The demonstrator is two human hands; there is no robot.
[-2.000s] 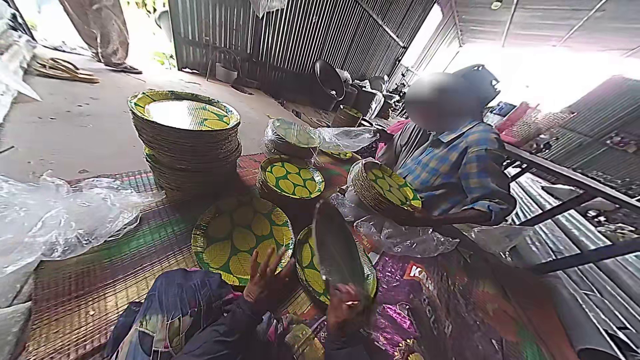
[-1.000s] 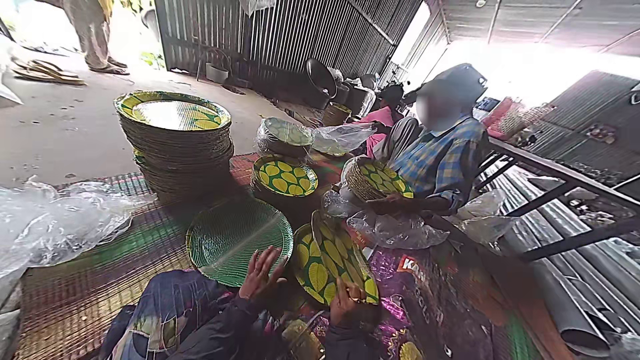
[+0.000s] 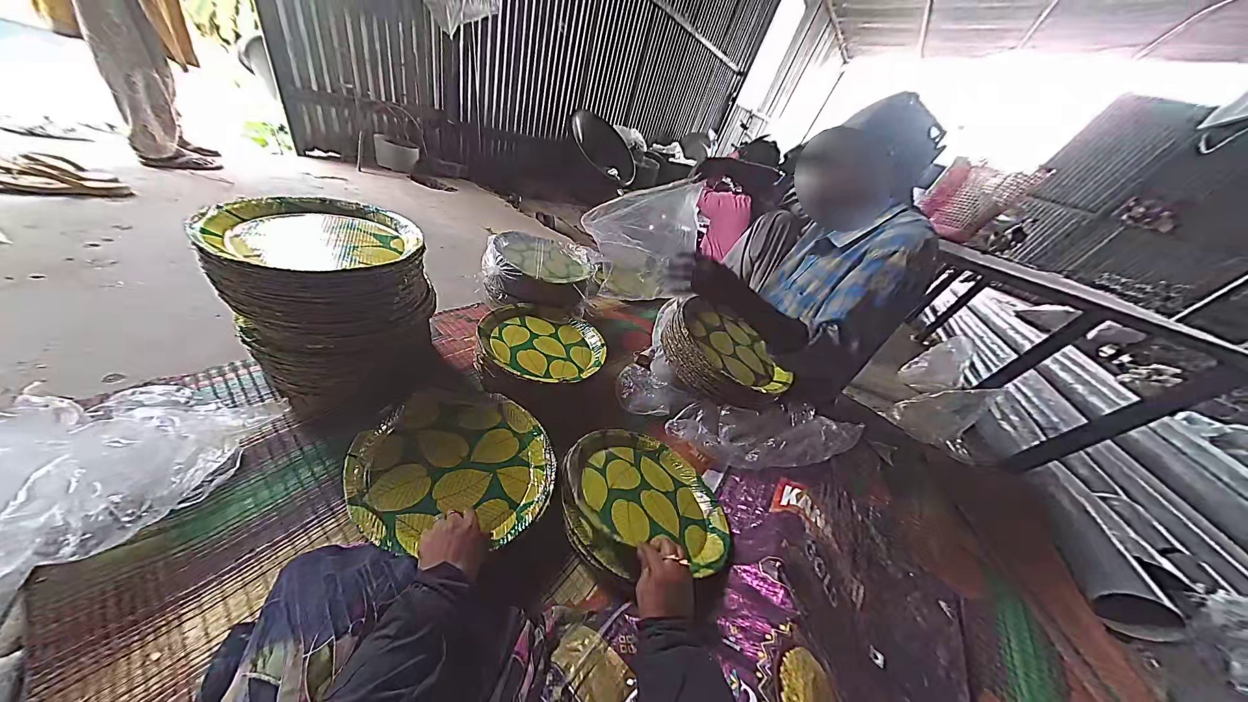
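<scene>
Two disposable plates printed with yellow leaves on green lie before me. My left hand [image 3: 452, 542] is at the near rim of the larger left leaf-print plate [image 3: 458, 468], fingers curled over its edge. At the near edge of the right stack of leaf-print plates [image 3: 645, 497] is my right hand [image 3: 665, 575], its fingers bent onto the rim; whether it pinches a plate I cannot tell. Behind them stands a shorter stack of the same plates [image 3: 541, 343]. A tall stack of plates [image 3: 322, 292] rises at the left.
A person in a checked shirt [image 3: 829, 283] sits at the right with a tilted stack of plates [image 3: 721, 351] and a clear plastic bag [image 3: 648, 234]. A wrapped stack [image 3: 539, 263] stands behind. Crumpled plastic [image 3: 117, 478] lies left, metal pipes [image 3: 1102, 507] right. Another person's legs [image 3: 136, 88] show upper left.
The left plate showed a plain green surface one second ago; a leaf-print face shows there now. My left hand has moved to its near rim. The other person's arm has risen, with a plastic bag.
</scene>
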